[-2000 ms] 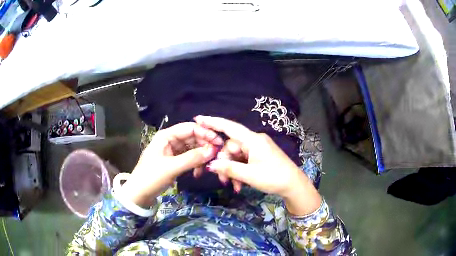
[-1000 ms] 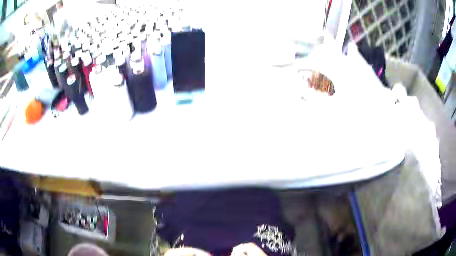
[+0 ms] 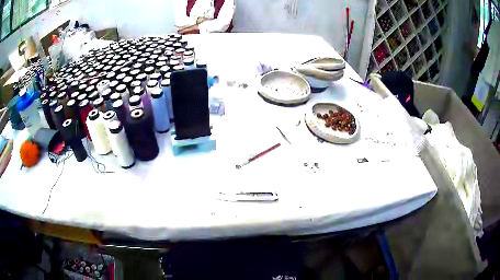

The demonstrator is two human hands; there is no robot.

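The dark purple garment (image 3: 236,260) shows only as a strip at the bottom of the picture, below the table edge, with a bit of pale embroidery at its lower rim. Silver thread snips (image 3: 249,196) lie flat near the front of the white-covered table (image 3: 181,202). A thin reddish-handled tool (image 3: 259,156) lies slanted behind them. My left hand and my right hand are both out of the picture, so what they hold is hidden.
Crowded thread cones (image 3: 126,71) stand at the table's left, beside a black phone on a stand (image 3: 190,104). An orange ball (image 3: 29,153) is far left. A dish of amber-brown beads (image 3: 315,128) and other pale dishes (image 3: 284,87) sit right. A spool box (image 3: 112,269) is below left.
The view has tilted up from the lap to the whole table. Both hands, working together over the garment at first, have dropped out at the bottom edge. The table's things now show clearly.
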